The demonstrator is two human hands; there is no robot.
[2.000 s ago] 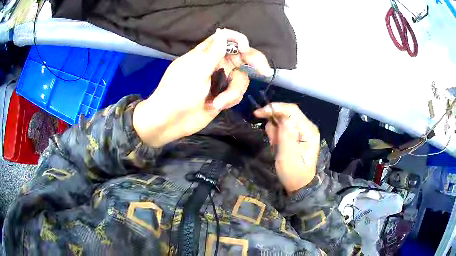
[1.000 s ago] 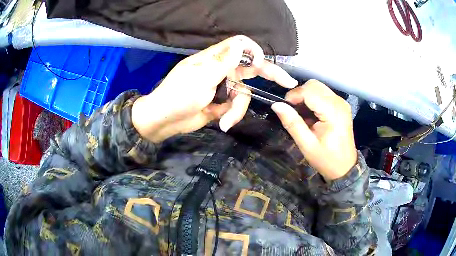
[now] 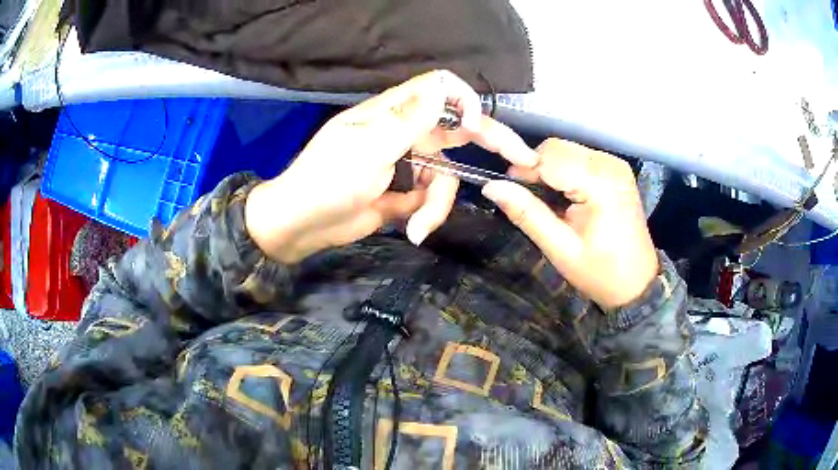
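Observation:
My left hand (image 3: 368, 161) is bent above my lap, a dark patterned ring on one finger. Something dark shows in its palm; I cannot tell what. My right hand (image 3: 583, 207) pinches the right end of slim metal tweezers (image 3: 464, 171) between thumb and fingertips. The tweezers show two pale parallel lines and reach left to my left fingers, where their tip is hidden. The brown padded jacket (image 3: 322, 41) lies on the table behind my hands. A thin dark cord (image 3: 493, 96) shows at its front edge, partly hidden behind my left fingers.
The white table (image 3: 634, 101) spans the back, with red-handled scissors (image 3: 738, 23) cut off by the top edge. A blue crate (image 3: 110, 165) and a red container (image 3: 57, 262) stand left. A white bag (image 3: 726, 353) is at the lower right. Pale cords (image 3: 795, 220) hang at the right.
Since two seconds ago, my right hand has risen towards my left, and the tweezers now bridge them. In the last second both hands have barely moved; the tweezers' visible length is a little shorter.

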